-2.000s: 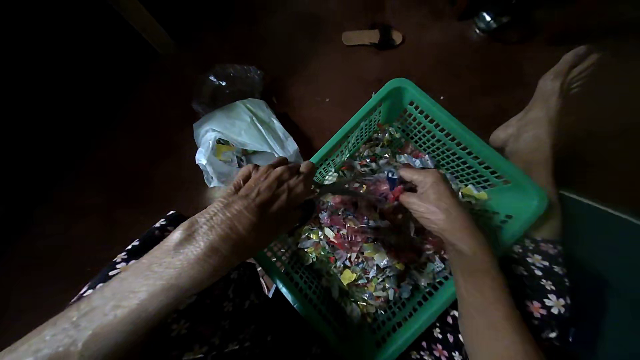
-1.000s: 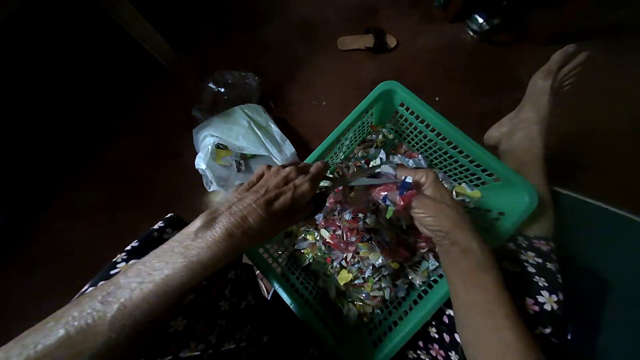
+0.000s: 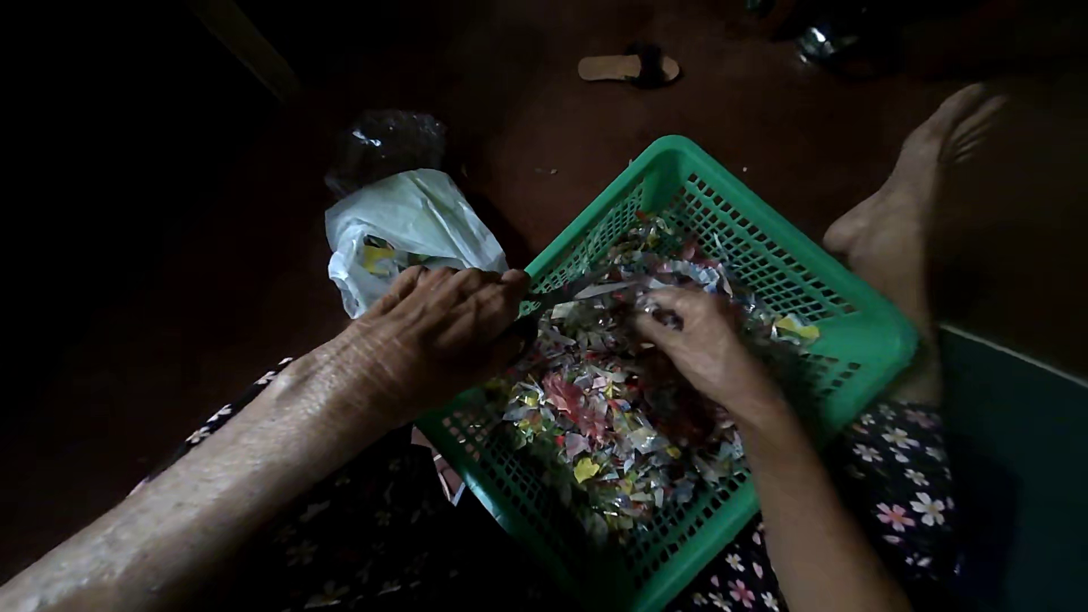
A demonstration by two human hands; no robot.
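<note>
A green plastic basket (image 3: 765,204) with slotted walls lies tilted across the lap, holding a heap of small cut plastic scraps (image 3: 620,433) in many colours. My left hand (image 3: 442,323), back upward over the basket's left rim, is closed around the dark handles of scissors. The scissors' blades (image 3: 595,290) point right, over the scraps. Close to the blade tips, my right hand (image 3: 701,340) pinches a crumpled bit of clear and dark plastic film (image 3: 665,313) between thumb and fingers. Its other fingers are partly hidden.
Left of the basket, a white plastic bag (image 3: 416,212) with scraps inside lies on the dark floor, beside a clear plastic bag (image 3: 391,144). A sandal (image 3: 629,68) lies farther off. A bare foot (image 3: 909,187) and a dark green surface (image 3: 1011,459) are at the right.
My right hand has moved slightly left, toward the blades. The reddish plastic seen at its fingertips earlier is no longer there; clear and dark film shows in them now. My left hand keeps the scissors.
</note>
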